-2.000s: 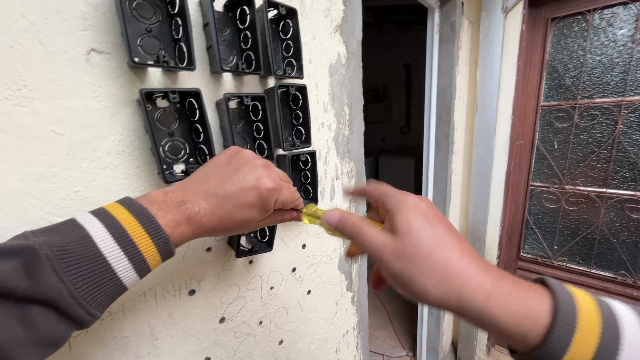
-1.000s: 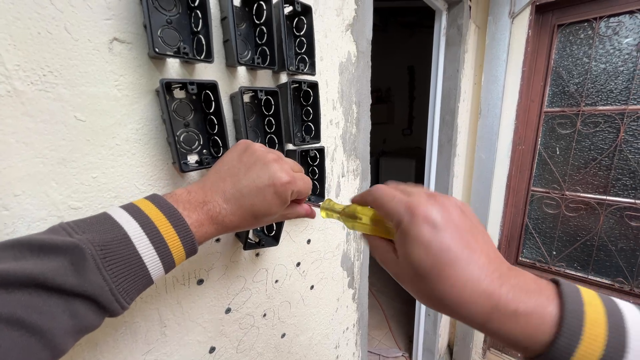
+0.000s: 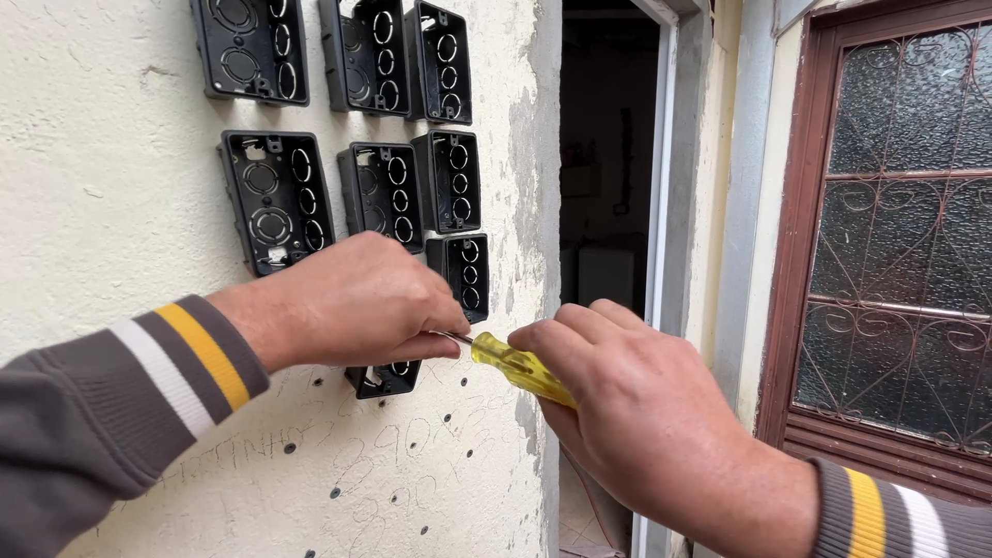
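Observation:
My right hand (image 3: 643,395) grips the yellow translucent handle of a screwdriver (image 3: 515,366), whose shaft points left toward the wall. The fingertips of my left hand (image 3: 364,302) are pinched around the front of the shaft; the tip, and any screw at it, are hidden. Behind my left hand, a black plastic electrical box (image 3: 387,378) on the wall is mostly covered, with only its lower part showing. Just above the fingertips is another black box (image 3: 469,277). A larger black box (image 3: 279,198) is up and left of my left hand.
More black electrical boxes (image 3: 446,66) are mounted in rows on the cream wall (image 3: 101,194). Wall plugs (image 3: 335,493) and pencil marks dot the lower wall. Right of the wall edge is a dark doorway with a pale frame (image 3: 655,194), then a red-brown window frame (image 3: 790,232) with a metal grille.
Both hands keep their places at the screwdriver. The right hand's fingers have shifted around the handle, and more of its yellow surface shows than two seconds ago.

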